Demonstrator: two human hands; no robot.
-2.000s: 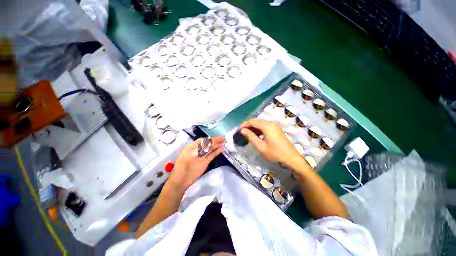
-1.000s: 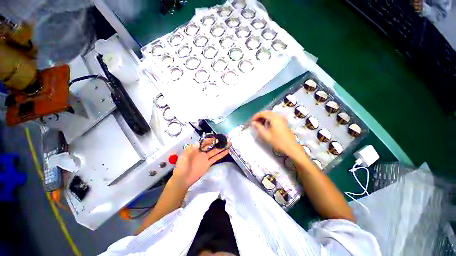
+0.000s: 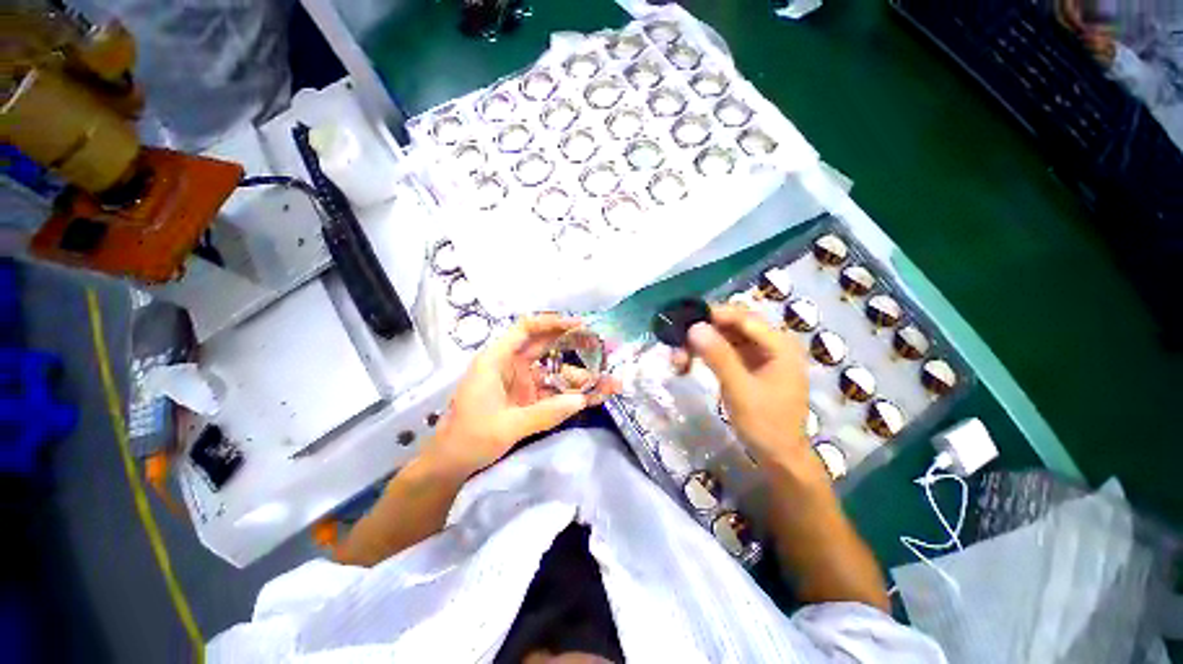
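My left hand (image 3: 500, 396) holds a silver ring housing (image 3: 575, 359) between thumb and fingers, above the near edge of the bench. My right hand (image 3: 765, 376) holds a round dark display module (image 3: 680, 319) by its edge, to the right of the ring and apart from it. Below my right hand lies the module tray (image 3: 830, 324), with rows of shiny discs. Part of the tray is hidden under my right hand and forearm.
A white housing sheet (image 3: 610, 247) with rows of rings lies ahead. The white press base (image 3: 247, 512) is at left, with an orange fixture plate (image 3: 143, 221), a black bar (image 3: 357, 266) and a small black block (image 3: 214, 454). A white plug (image 3: 967, 446) lies right of the tray.
The dark disc has left my left palm and is now in my right hand. My left fingers have closed around the ring and lifted it. The view has shifted slightly.
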